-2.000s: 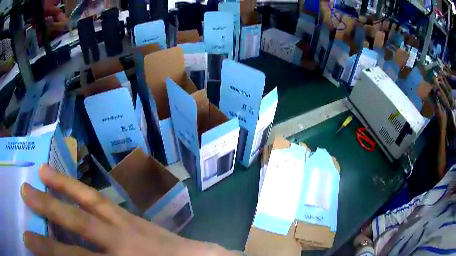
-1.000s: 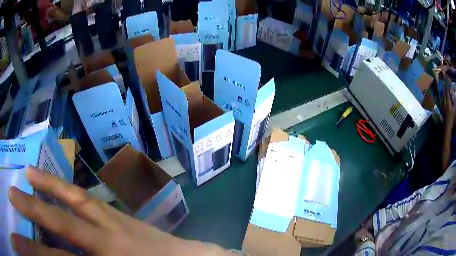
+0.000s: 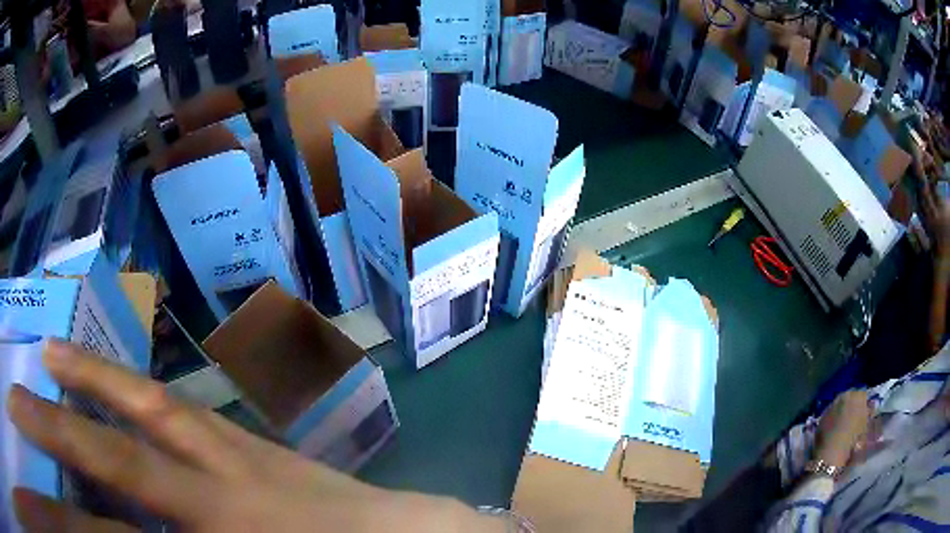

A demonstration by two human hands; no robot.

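Observation:
My right hand (image 3: 188,448) reaches in from the bottom edge to the lower left. Its spread fingers lie against a light blue and white carton (image 3: 40,307), cut off by the left edge. Its thumb is not seen. My left hand is not in view. An open carton (image 3: 302,364), brown inside, lies tilted beyond my fingers. Erected cartons with tall blue flaps stand behind it, one (image 3: 453,292) near the middle. Flat carton blanks (image 3: 594,375) lie stacked right of centre.
A white-grey vented machine (image 3: 818,208) stands at the right on the green bench (image 3: 740,364). Red-handled scissors (image 3: 771,260) and a yellow-handled tool (image 3: 727,226) lie beside it. A pale rail (image 3: 651,221) crosses the bench. Another person's hand (image 3: 842,429) and striped sleeve are lower right.
My hand and the carton at its fingers have shifted slightly left in the picture. The other person's hand at the lower right now shows more fully.

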